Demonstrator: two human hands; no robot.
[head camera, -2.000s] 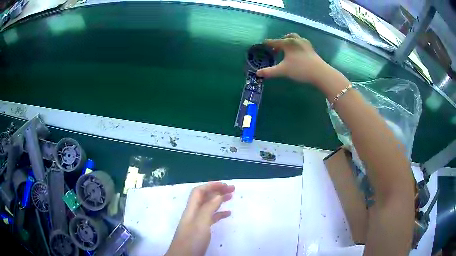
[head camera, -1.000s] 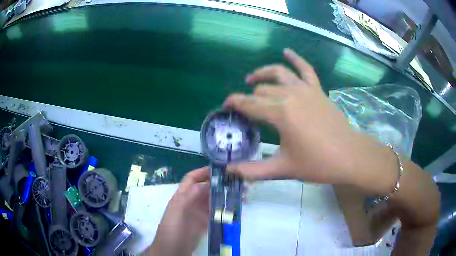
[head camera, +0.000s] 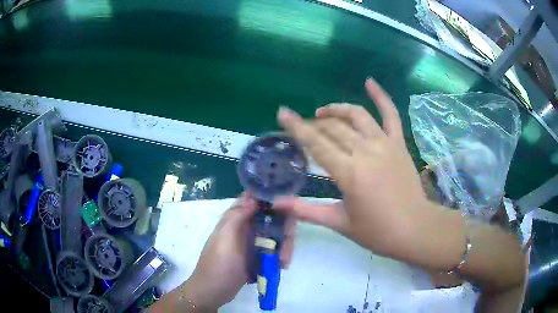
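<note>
A grey fan housing (head camera: 273, 166) with a round head and a handle stands blurred in front of me, head up. A blue battery (head camera: 268, 280) with pale labels lies along its handle and sticks out at the lower end. My left hand (head camera: 229, 257) holds the handle from the left and behind, with fingertips showing at its right edge. My right hand (head camera: 373, 171) is beside the head on the right, its thumb at the neck and its other fingers spread and raised off the head. The thumb's exact contact is blurred.
Heaped grey housings (head camera: 121, 202) with blue batteries and a green board (head camera: 91, 213) lie at left. The green conveyor belt (head camera: 171, 67) runs behind a pale metal edge (head camera: 147, 125). A clear plastic bag (head camera: 468, 147) is at right. A white sheet (head camera: 330, 269) with small dark pieces (head camera: 362, 307) lies below.
The fan unit came from the belt towards me into my left hand over the sheet. In the last second my right fingers lifted from its head. Small dark pieces now show on the sheet.
</note>
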